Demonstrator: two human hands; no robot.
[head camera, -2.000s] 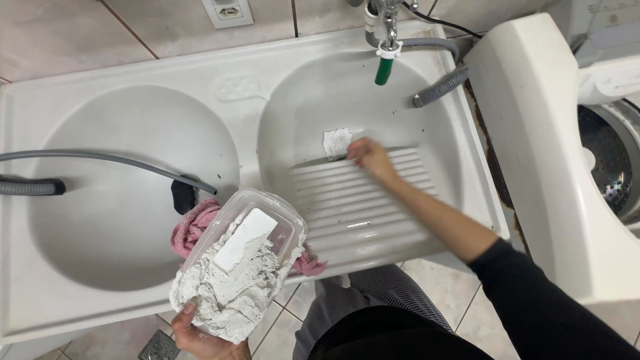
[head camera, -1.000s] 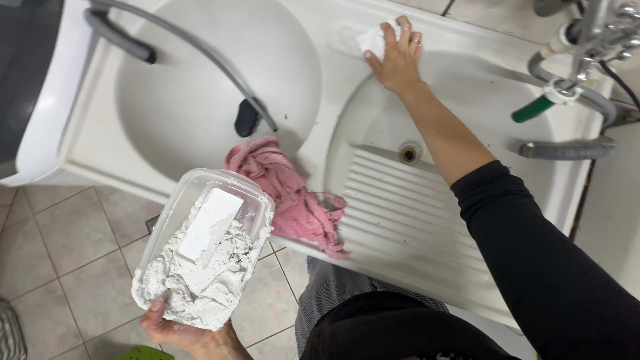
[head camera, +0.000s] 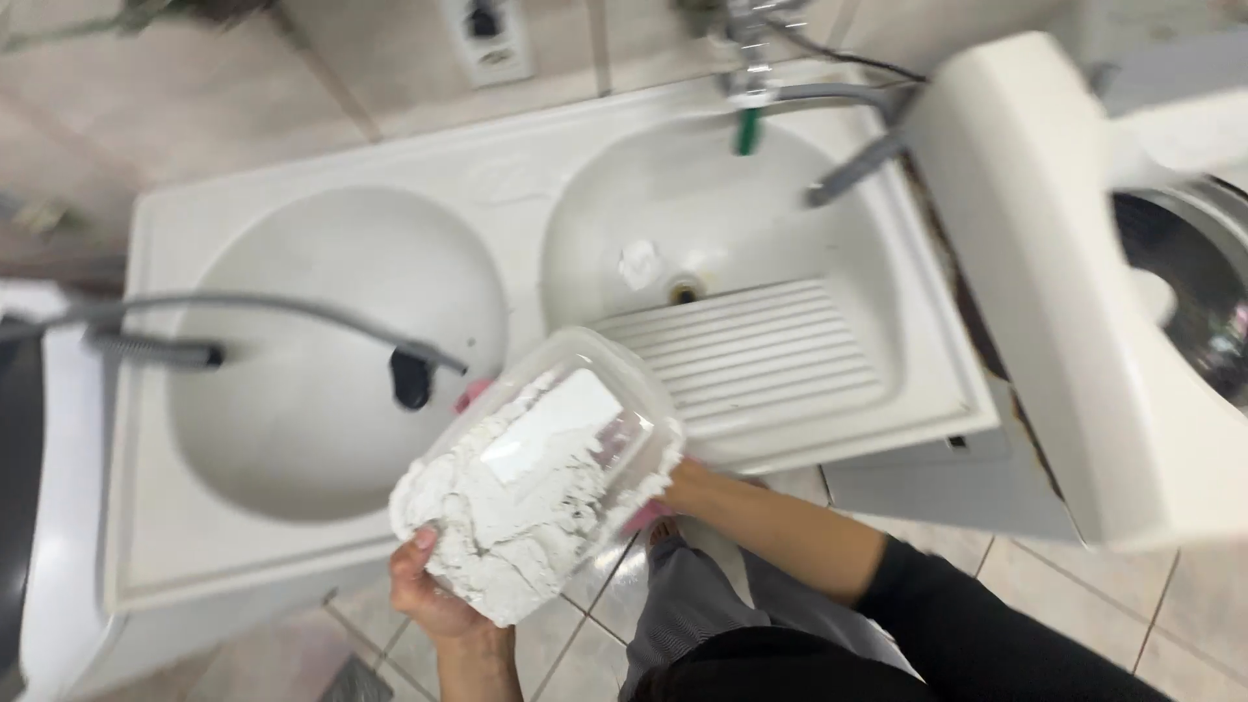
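Note:
My left hand (head camera: 434, 585) grips the lower left corner of a clear plastic container (head camera: 639, 375), tilted over the sink's front edge. White paste (head camera: 507, 546) fills much of it, with a flat white rectangular piece (head camera: 551, 424) lying on top. My right hand is mostly hidden behind the container; only its wrist (head camera: 687, 487) shows, near a pink cloth (head camera: 645, 515) that the container largely covers. What its fingers do cannot be seen. A crumpled white piece (head camera: 640, 264) lies in the right basin beside the drain (head camera: 685, 291).
A double-basin sink (head camera: 526, 185) has a ribbed washboard (head camera: 751, 341). A grey hose (head camera: 292, 307) crosses the left basin above a black object (head camera: 411, 378). A faucet with a green nozzle (head camera: 748, 132) hangs over the right basin; a white washing machine (head camera: 1043, 292) stands at right.
My right hand has moved from the sink's back ledge to behind the container. The white piece it held there now lies in the right basin. The view has swung.

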